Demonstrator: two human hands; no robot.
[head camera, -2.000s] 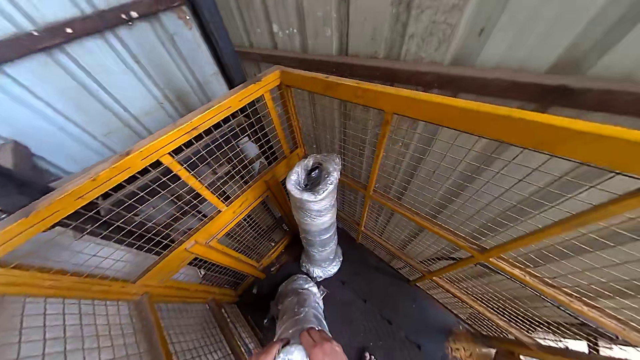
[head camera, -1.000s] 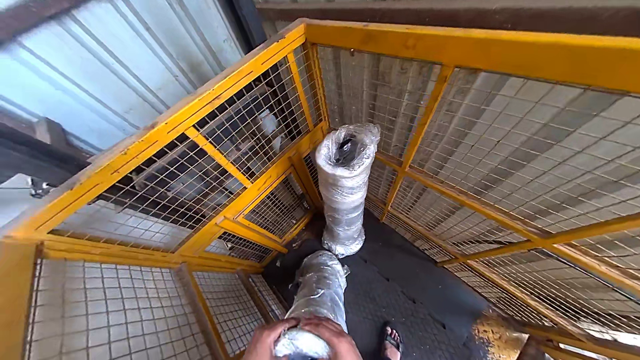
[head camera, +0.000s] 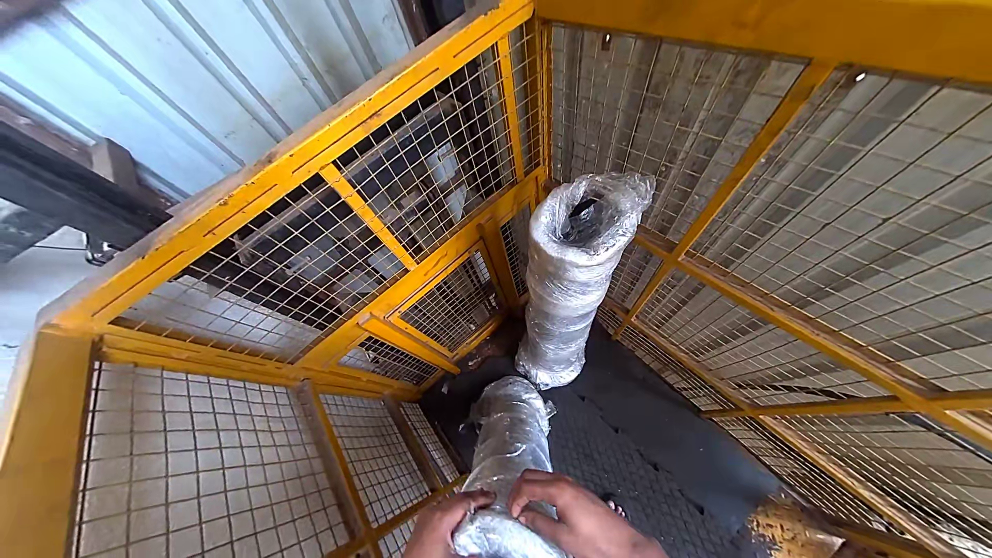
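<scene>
A roll wrapped in clear plastic film (head camera: 508, 446) lies at the bottom centre, its near end between my hands. My left hand (head camera: 449, 525) grips the left side of that end, fingers bent over the film. From the right, my right hand (head camera: 573, 511) rests with curled fingers on the top of the same end. Beyond it a second film-wrapped roll (head camera: 570, 287) stands upright near the cage corner, its hollow, dark top end facing up. The two rolls are close together at the standing one's base. The underside of the held roll is hidden.
Yellow steel frames with wire mesh (head camera: 434, 279) enclose the space on the left, back and right. The dark textured floor mat (head camera: 643, 442) has a worn, rusty patch (head camera: 787, 527) at lower right. Corrugated metal sheets (head camera: 194, 77) stand outside. Toes show beside my right hand.
My right hand's fingers are more bent and raised on the near roll's end than a second ago. The standing roll remains in the corner. The view has come closer to the rolls.
</scene>
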